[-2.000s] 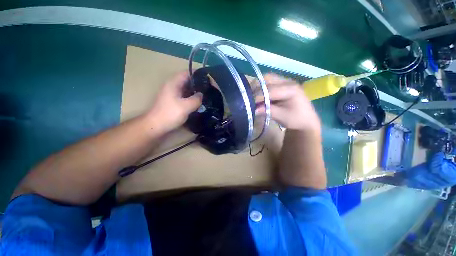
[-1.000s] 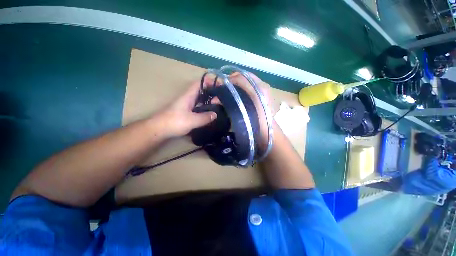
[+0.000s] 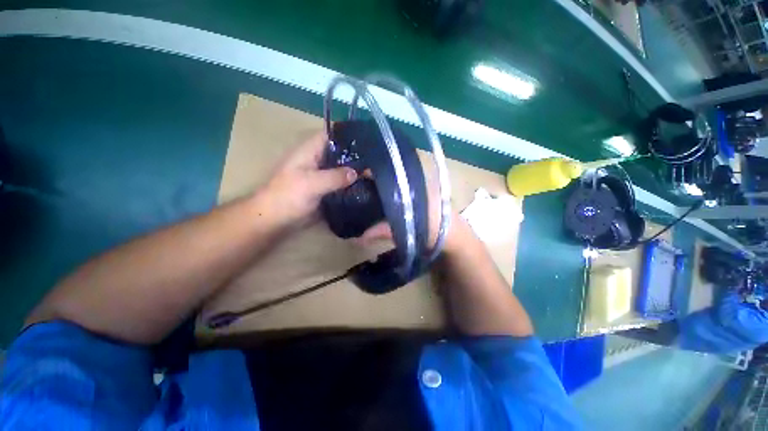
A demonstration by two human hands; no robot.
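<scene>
A black headset [image 3: 396,181] is held over the tan cardboard mat [image 3: 261,135], its two clear hoops arching above the wide black strap. My left hand [image 3: 305,181] grips the upper earcup from the left, thumb on its side. My right hand [image 3: 431,210] is inside and behind the hoops and strap, partly hidden, with fingers showing at the lower edge of the round black earcup [image 3: 354,206]. The boom microphone [image 3: 286,299] sticks out to the lower left.
A yellow squeeze bottle [image 3: 541,176] lies right of the mat, its long nozzle pointing right. A crumpled white tissue [image 3: 495,220] lies on the mat's right part. Another headset [image 3: 600,210], a yellowish block [image 3: 610,293] and a blue tray [image 3: 662,279] are further right. Another person's blue sleeve [image 3: 716,324] shows at far right.
The yellow bottle, earlier by my right hand, has been let go and lies at the right. My right hand has moved onto the headset. The headset has tilted, and its microphone tip is lower.
</scene>
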